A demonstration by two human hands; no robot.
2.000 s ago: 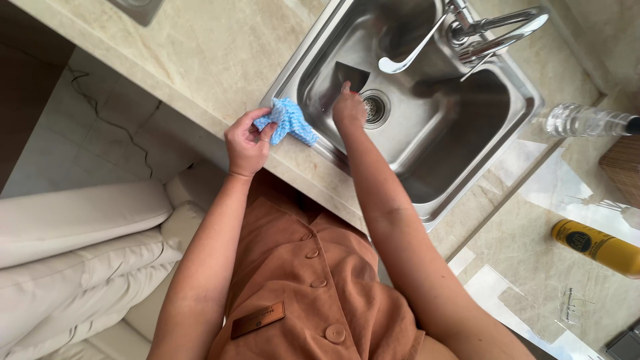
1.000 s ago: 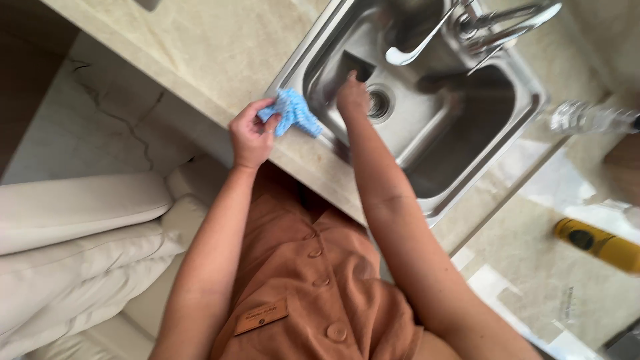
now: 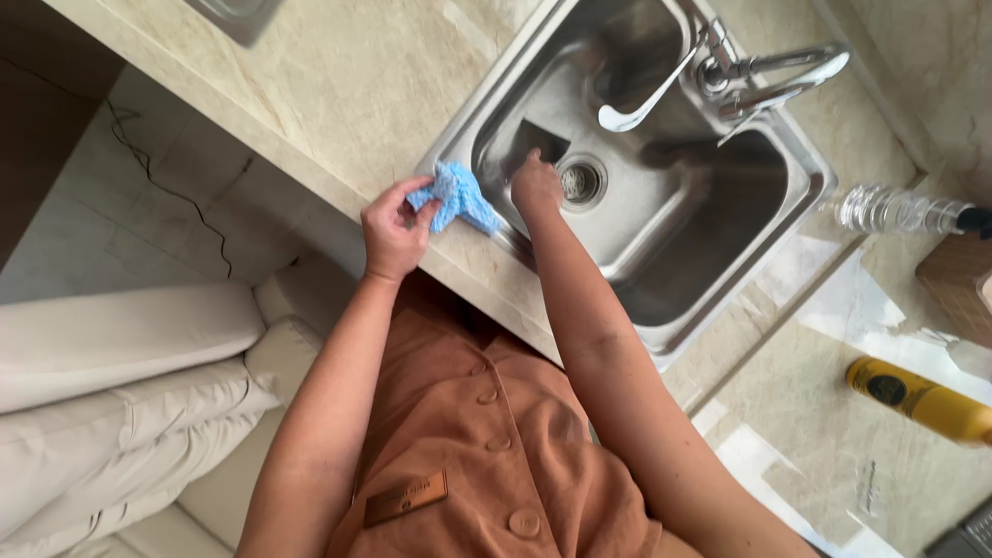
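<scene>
My left hand pinches a crumpled blue-and-white cloth between thumb and fingers, at the near rim of a stainless steel sink. Part of the cloth lies over the rim. My right hand is down inside the basin, its fingertips at a dark, flat, four-sided piece on the basin floor; whether it is a pad or something else I cannot tell. Just right of that hand is the round drain strainer. The right fingers are curled, and their grip on the dark piece is unclear.
A chrome faucet with a long lever stands behind the basin. On the counter at the right are a clear bottle, a yellow bottle and a wooden block. A cream sofa is at the lower left.
</scene>
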